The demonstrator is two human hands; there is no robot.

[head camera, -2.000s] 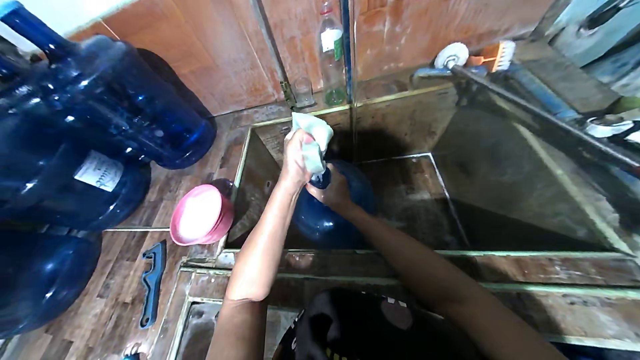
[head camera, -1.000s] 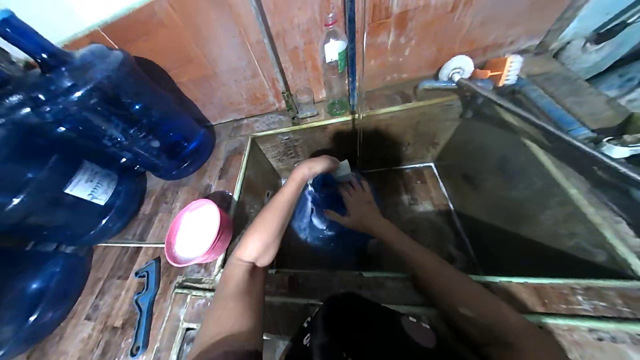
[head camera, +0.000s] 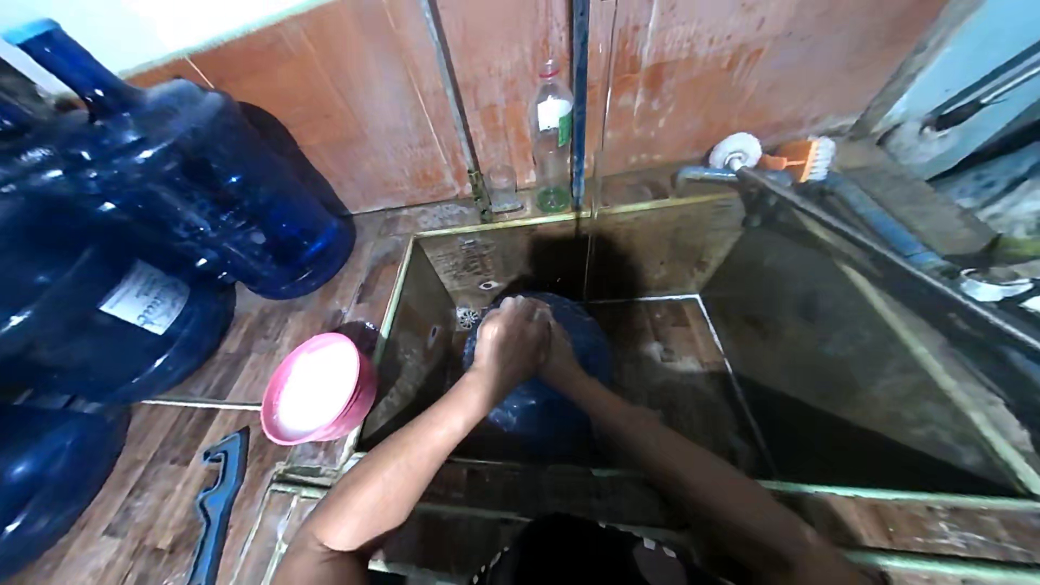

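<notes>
A blue plastic water jug (head camera: 540, 410) stands in the tiled basin (head camera: 674, 341), toward its left side. Over the jug's top, my left hand (head camera: 509, 337) and my right hand (head camera: 556, 349) are pressed together with fingers curled. The jug's neck is hidden under them. Whether a cloth is inside the hands cannot be seen. On the ledge left of the basin rests a pink bowl (head camera: 366, 398) with white contents, and below it lies a blue plastic cap-opening tool (head camera: 218, 508).
Large blue jugs (head camera: 219, 179) crowd the left ledge. A clear plastic bottle (head camera: 552, 154) and a small glass (head camera: 502, 188) stand behind the basin by a vertical pipe (head camera: 579, 97). An orange brush (head camera: 800, 158), a round white brush (head camera: 735, 151) and a long bar (head camera: 877, 244) lie at the right.
My hands were spread on the jug's side with a pale cloth by the left one a second ago; now they are clasped together over its top. The pale cloth no longer shows.
</notes>
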